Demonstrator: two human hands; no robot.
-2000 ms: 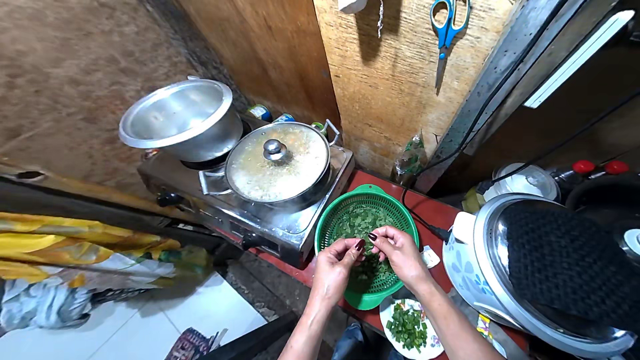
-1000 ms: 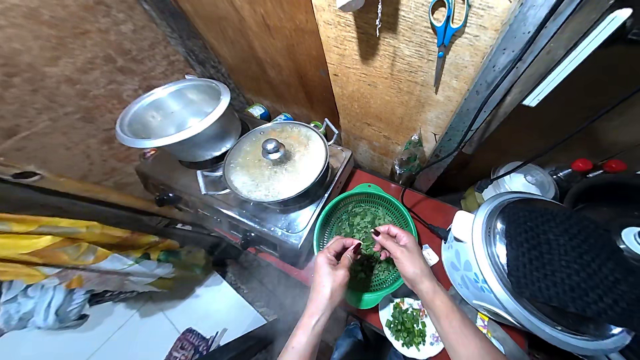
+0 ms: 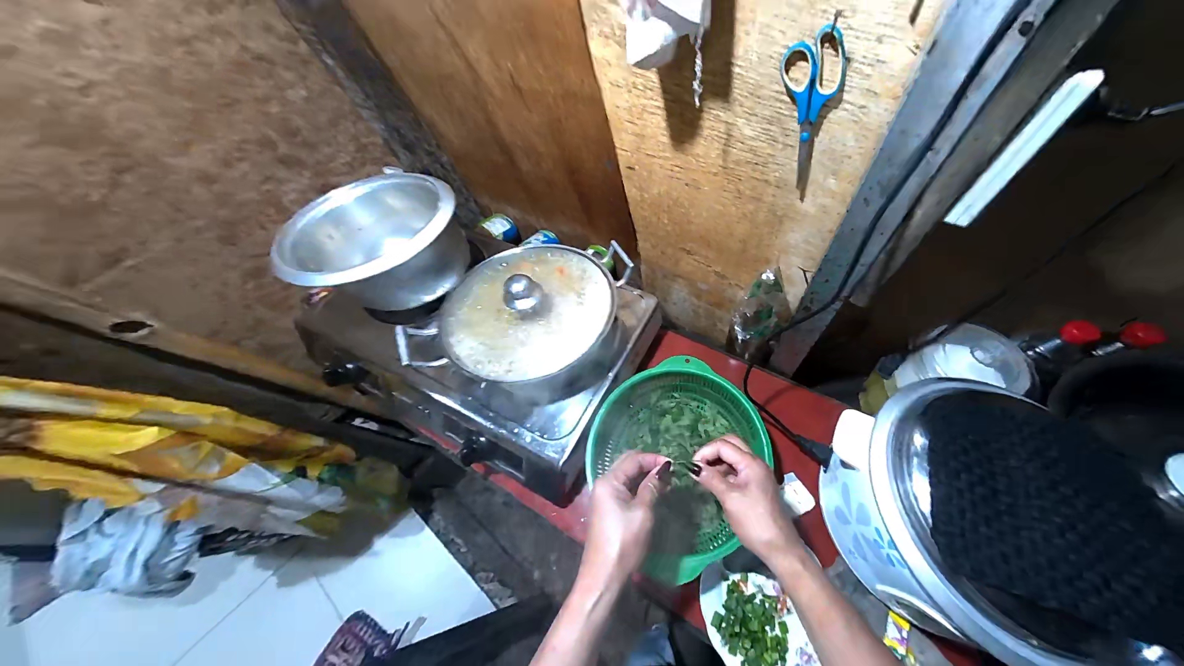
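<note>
My left hand (image 3: 629, 504) and my right hand (image 3: 745, 490) meet over a green plastic colander (image 3: 601, 435), both pinching a thin green stem (image 3: 683, 464) between thumb and fingertips. Leafy greens (image 3: 680, 421) lie in the colander below them. Close to my right wrist is a white plate (image 3: 712, 592) with chopped green pieces (image 3: 749, 622). To the left, a glass-lidded pot (image 3: 527, 324) with pale, bubbly contents stands on a two-burner gas stove (image 3: 555, 416).
An open aluminium pot (image 3: 370, 231) sits on the stove's other burner. At the right stands a large cooker (image 3: 860, 518) with a black cloth (image 3: 1036, 499) on its lid. A power cord (image 3: 777, 421) crosses the red tabletop (image 3: 805, 398). Blue-handled scissors (image 3: 807, 102) hang on the wooden wall.
</note>
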